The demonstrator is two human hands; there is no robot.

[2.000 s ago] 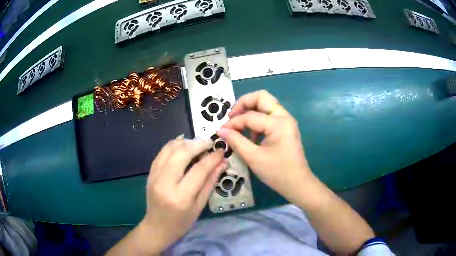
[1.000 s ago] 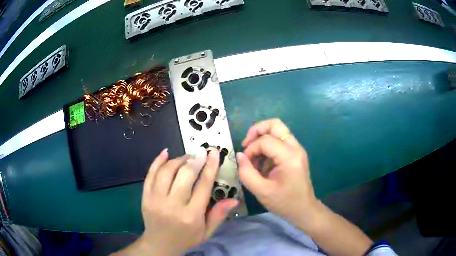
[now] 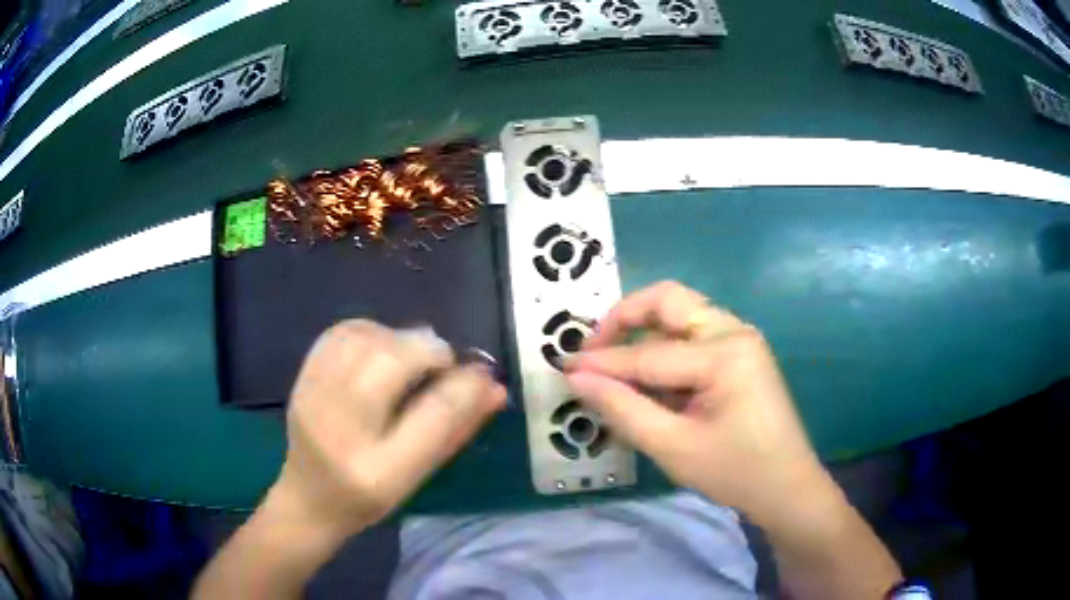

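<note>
The silver four-position fixture (image 3: 532, 387) lies upright in front of me, at the right edge of the black parts tray (image 3: 352, 316). A tangled heap of copper coils (image 3: 373, 199) lies along the tray's far edge. My right hand (image 3: 692, 393) is at the third opening from the top, with thumb and fingertips close together on the fixture. Whether they pinch a wire cannot be seen. My left hand (image 3: 381, 410) is blurred over the tray's near right corner, fingers curled. A small ring-like glint shows by its fingertips; whether it is held is unclear.
A green label (image 3: 244, 225) is in the tray's far-left corner. Several other fixtures lie on the green belt beyond, one at the far left (image 3: 205, 103), one at the far middle (image 3: 587, 24) and one at the far right (image 3: 906, 53). A white rail (image 3: 821, 164) separates belt and bench.
My left hand has left the fixture and moved left over the tray. My right hand has come onto the third opening. The belt fixtures have shifted right in view, partly with the camera's turn.
</note>
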